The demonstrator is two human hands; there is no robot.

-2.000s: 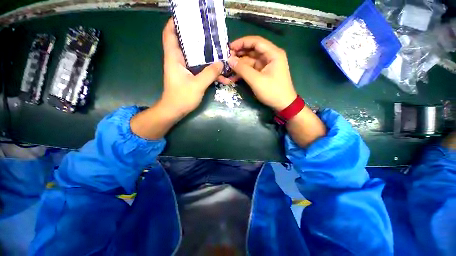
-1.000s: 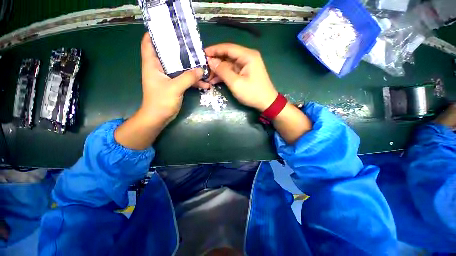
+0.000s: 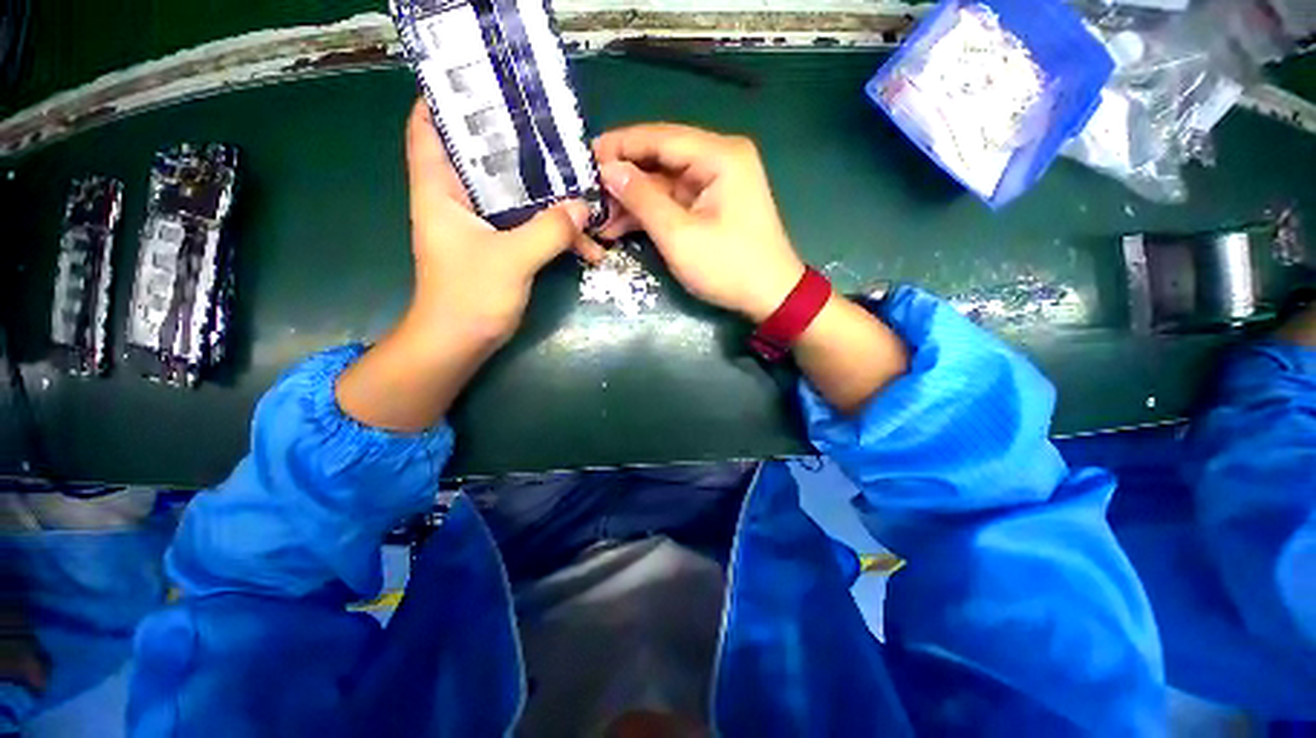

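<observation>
A phone mid-frame assembly (image 3: 505, 108), black and silver with a pale central area, is held tilted above the green mat, its top end cut off by the picture's edge. My left hand (image 3: 484, 252) grips its lower end, thumb across the bottom edge. My right hand (image 3: 700, 209), with a red wristband, has thumb and index fingertip pinched together at the assembly's bottom right corner. Whether a small part is between those fingertips is too small to tell. A loose pile of small white parts (image 3: 618, 283) lies on the mat just below the hands.
Phone units (image 3: 179, 274) stand in a row at left. A blue bin (image 3: 1051, 137) of white parts is at upper right, beside clear plastic bags (image 3: 1162, 108). A metal roll holder (image 3: 1198, 280) lies at far right near another person's sleeve (image 3: 1270, 461). A whitish rail (image 3: 289, 61) runs behind.
The view has shifted, so hands and assembly appear further left than two seconds ago. Both hands keep nearly the same hold. Glare on the assembly has lessened, showing its pale blocks.
</observation>
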